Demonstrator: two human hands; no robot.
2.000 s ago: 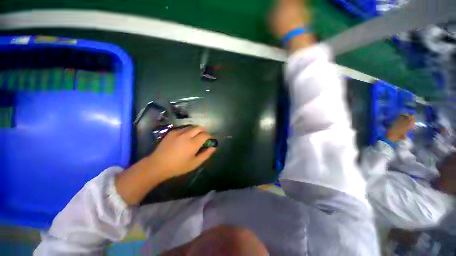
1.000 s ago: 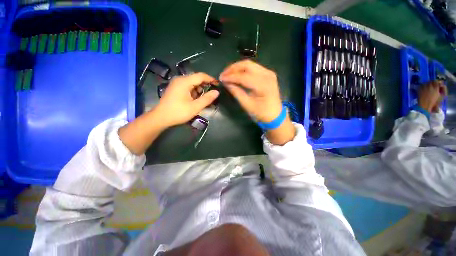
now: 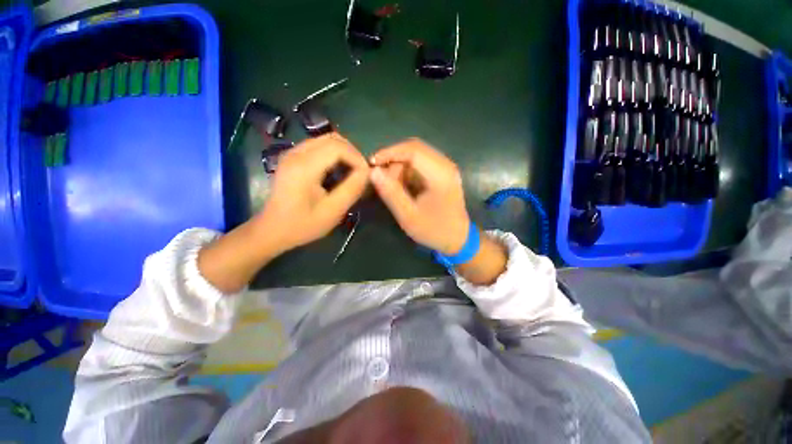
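Observation:
My left hand (image 3: 314, 189) is closed around a black housing (image 3: 334, 177), which shows only as a dark patch between thumb and fingers. My right hand (image 3: 423, 192) is beside it, thumb and index finger pinched together at the left fingertips. A tiny pale and reddish bit shows between the fingertips, too small to name. Several wired black units lie on the dark green mat around the hands, among them one at the top centre (image 3: 436, 66), one at the top (image 3: 365, 29) and one left of the hands (image 3: 265, 118), each with a thin pale strip.
A left blue tray (image 3: 130, 199) holds a row of green boards (image 3: 148, 78) at its far side. A right blue tray (image 3: 644, 236) holds dense rows of black units (image 3: 651, 113). A blue coiled cord (image 3: 531, 205) lies beside the right wrist strap (image 3: 463, 246). A grey-white sleeve shows at far right.
Two seconds ago my right arm was stretched far forward; it came back to my left hand, and the hands are now pinched together. The view has shifted slightly since one second ago.

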